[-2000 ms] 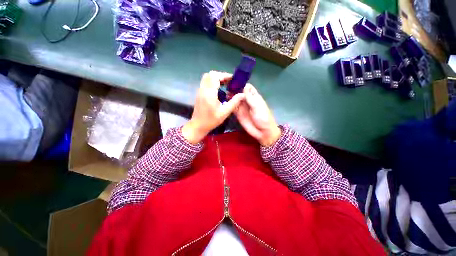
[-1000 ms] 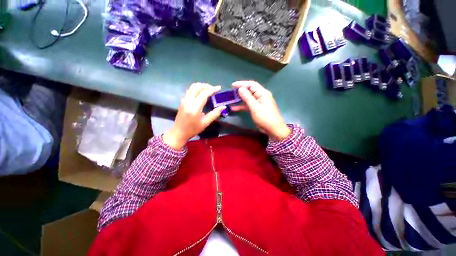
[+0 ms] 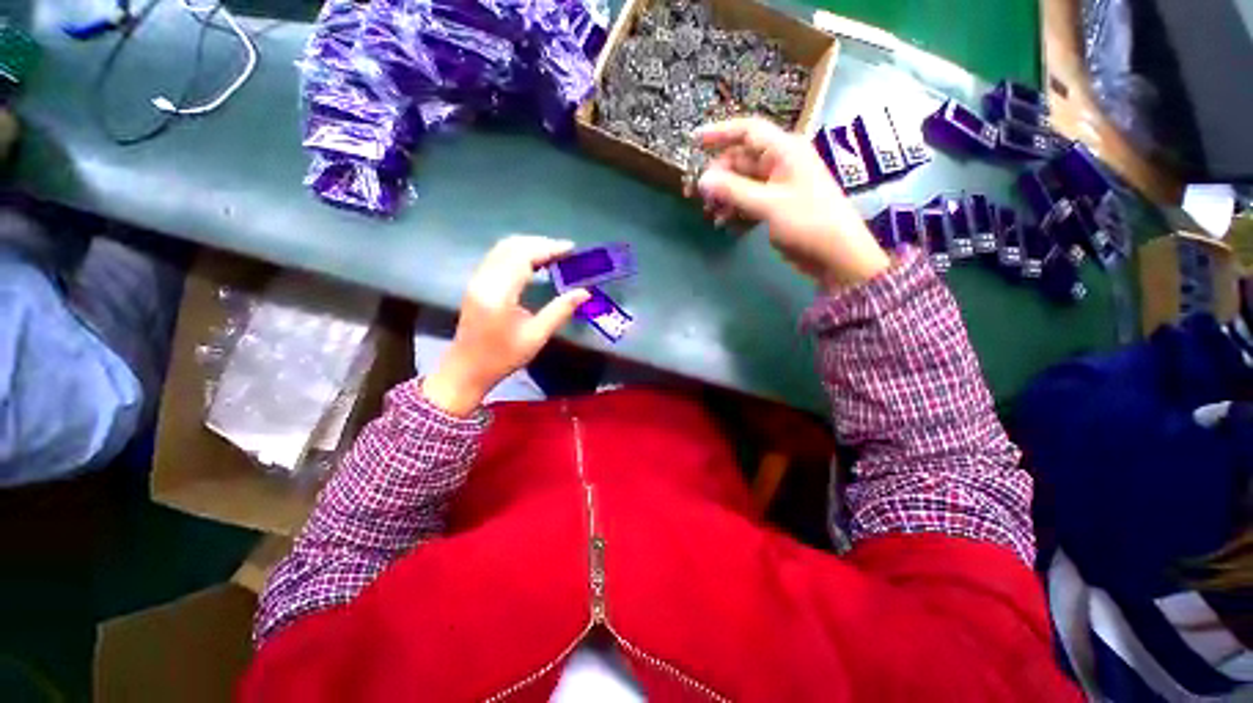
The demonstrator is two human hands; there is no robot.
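My left hand [image 3: 498, 319] holds two dark purple housings above the bench's near edge. The upper housing [image 3: 594, 265] shows a rectangular recess. The lower housing [image 3: 605, 316] angles down to the right, with a pale silver piece at its end. My right hand [image 3: 770, 188] is over the near right corner of the parts carton [image 3: 643, 147], which is full of silver-grey button pieces [image 3: 687, 69]. Its thumb and fingers are pinched on a small silver-grey button piece [image 3: 715, 206], blurred.
Bagged purple housings [image 3: 360, 124] are heaped at upper left, beside a white cable [image 3: 220, 85]. Fitted housings [image 3: 948, 227] stand in rows and a cluster at right on the green bench [image 3: 742, 309]. An open waste carton [image 3: 213, 460] with clear bags is below left. A small carton [image 3: 1182, 275] is far right.
My right hand has left the housings and moved up and right to the parts carton. My left hand still holds them, slightly further left, and the lower one's pale end now shows.
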